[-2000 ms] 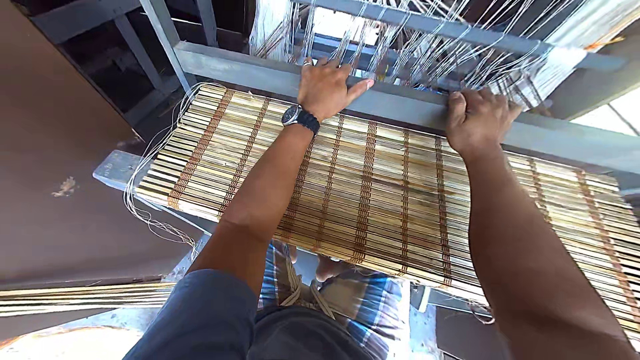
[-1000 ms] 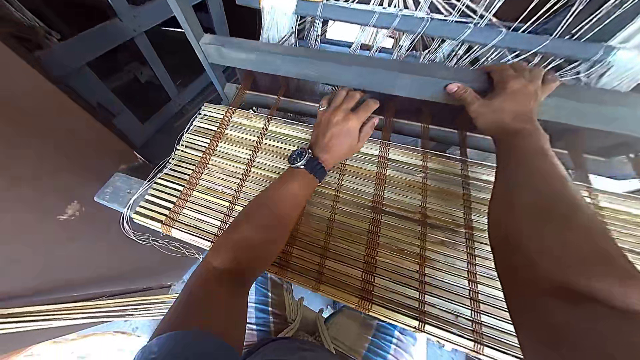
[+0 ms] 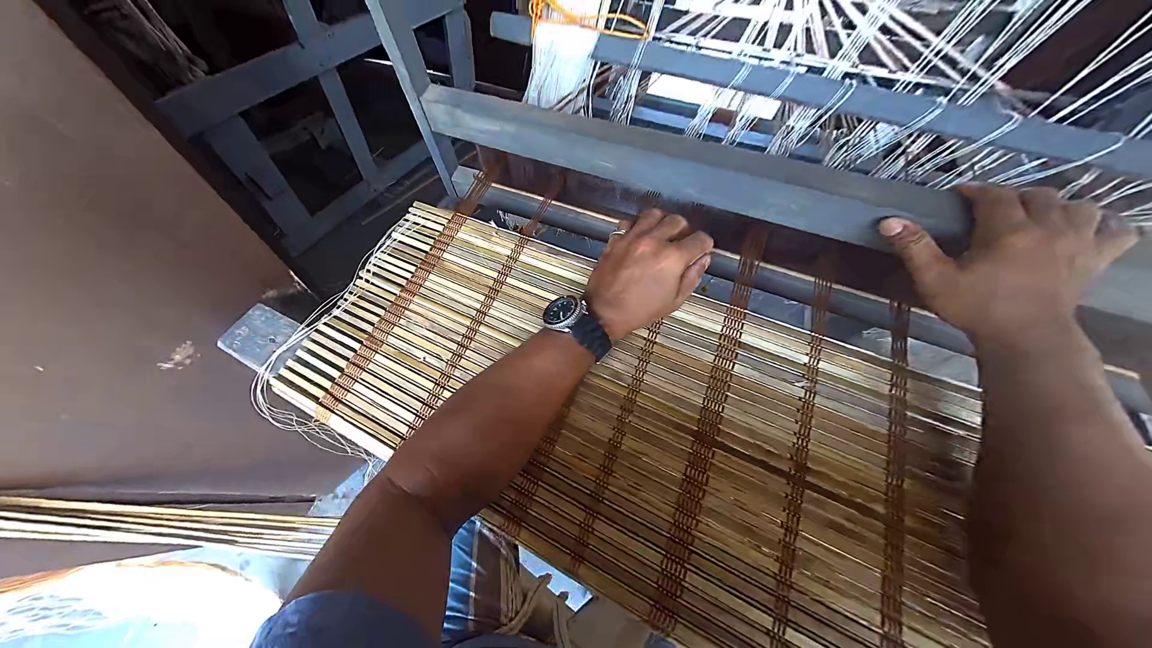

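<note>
A mat woven of thin slats (image 3: 504, 315), bound by bands of brown warp threads (image 3: 711, 423), slopes across the loom. My left hand (image 3: 643, 270), with a ring and a wristwatch (image 3: 571, 319), rests at the mat's upper edge with its fingers curled; whether it grips the slats is hidden. My right hand (image 3: 1026, 261) lies over the grey wooden beater beam (image 3: 684, 166), thumb on the near face and fingers over the top. Between beam and mat edge the brown warp threads run bare, with a thin slat lying across them behind my left hand.
Beyond the beam, white heddle cords (image 3: 801, 117) hang from a grey bar (image 3: 900, 103). Grey loom framing (image 3: 333, 72) stands at the upper left, beside a brown wall (image 3: 135, 270). Loose slats (image 3: 162, 526) lie at the lower left. Thin cords (image 3: 279, 405) loop off the mat's left edge.
Two seconds ago the beam lay against the mat's upper edge; it now stands away from it, with my right hand still on it. My left hand has gone from the beam to the mat's edge.
</note>
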